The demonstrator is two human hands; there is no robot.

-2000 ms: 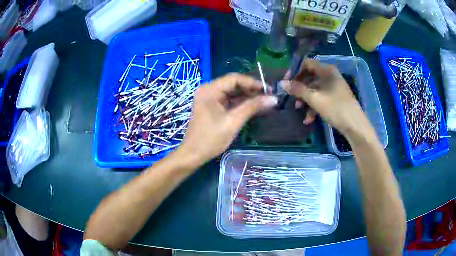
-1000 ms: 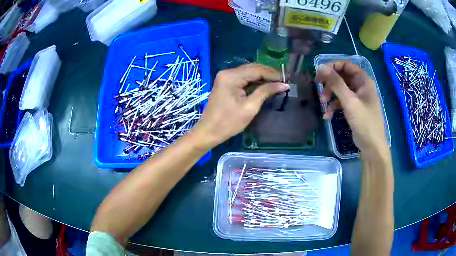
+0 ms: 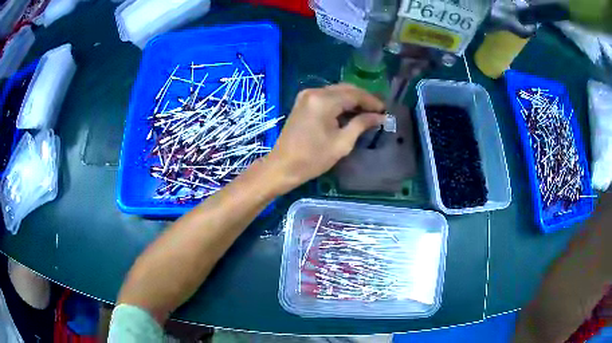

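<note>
My left hand (image 3: 325, 130) is pinched at the small pale fixture (image 3: 389, 123) under the ram of the hand press (image 3: 411, 63). The thin rod between its fingertips is almost fully hidden there. A black slot or post shows just below the fingertips on the brownish-grey base plate (image 3: 372, 169). My right hand is out of the picture; only a blurred right forearm shows at the lower right edge. The clear rod box (image 3: 429, 311) lies nearest me, with pale, reddish-ended rods. The black-parts box (image 3: 498, 167), right of the press, holds a black heap.
A large blue tray (image 3: 131, 161) of jumbled rods stands left of the press. A small blue tray (image 3: 547, 218) of rods is at the right. A yellow cylinder (image 3: 500, 53) stands behind the black-parts box. Lidded clear boxes (image 3: 43, 90) and plastic bags lie along the left edge.
My right hand has left the black-parts box and gone out of the picture to the right. My left hand stays at the fixture, and the upright rod no longer shows clearly. The view has shifted slightly.
</note>
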